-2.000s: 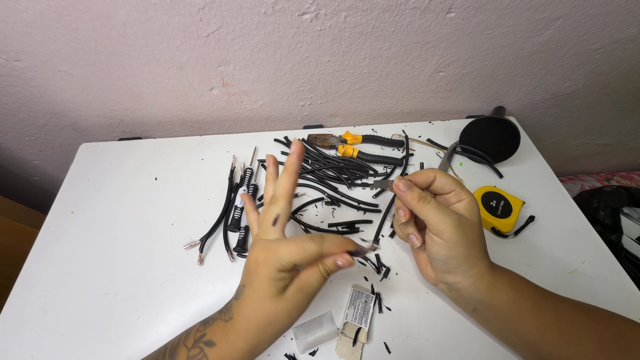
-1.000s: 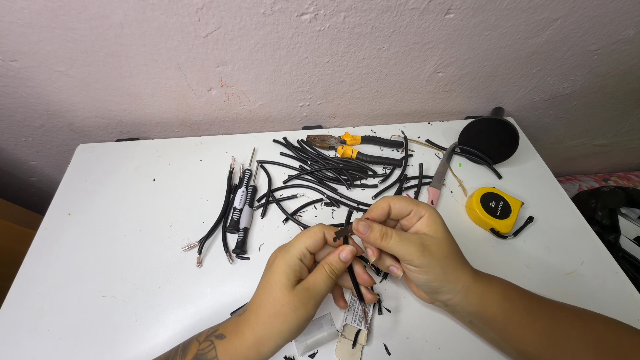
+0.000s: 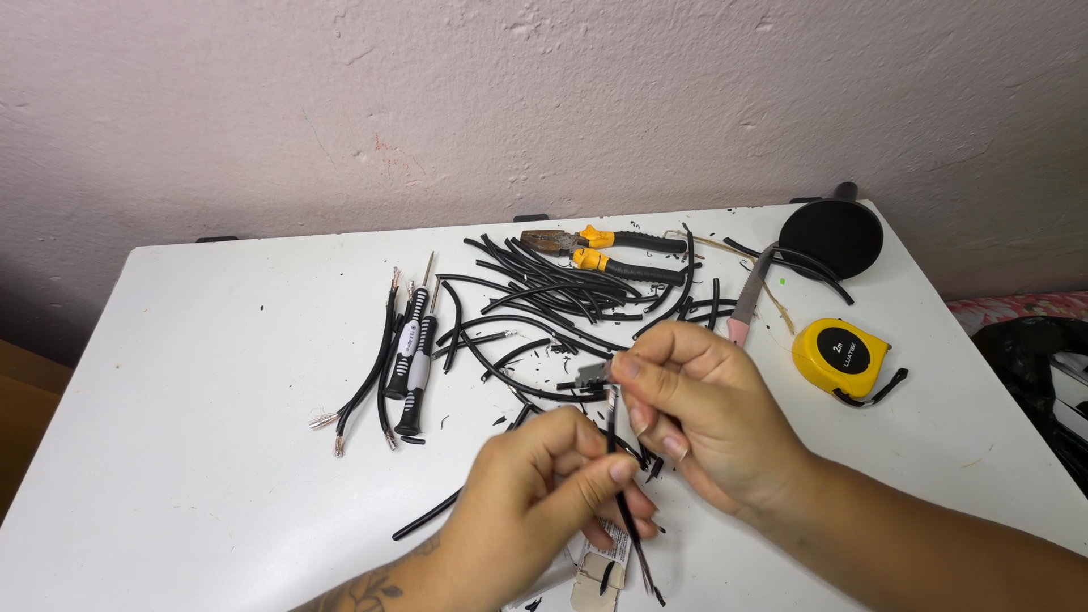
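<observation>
My left hand [image 3: 552, 501], in the lower middle, pinches a short black cable [image 3: 625, 501] whose lower end shows thin bare wires. Between the fingertips of my right hand [image 3: 701, 408] is a small flat metal blade [image 3: 592, 374], held at the cable's upper end, where a lighter stripped part shows. Behind both hands lies a pile of cut black cables [image 3: 552, 285]. Left of them, two precision screwdrivers [image 3: 416, 374] lie beside black cables with bare copper ends [image 3: 365, 387].
Combination pliers [image 3: 603, 251] lie behind the pile. To the right are a serrated knife [image 3: 750, 297], a black round object [image 3: 831, 238] and a yellow tape measure [image 3: 841, 359]. An opened small carton [image 3: 599, 578] lies at the white table's [image 3: 212, 425] near side, among black scraps.
Two seconds ago my hands were apart, the left with fingers spread; they have come together at the cable. Since one second ago, my left hand has shifted lower along it.
</observation>
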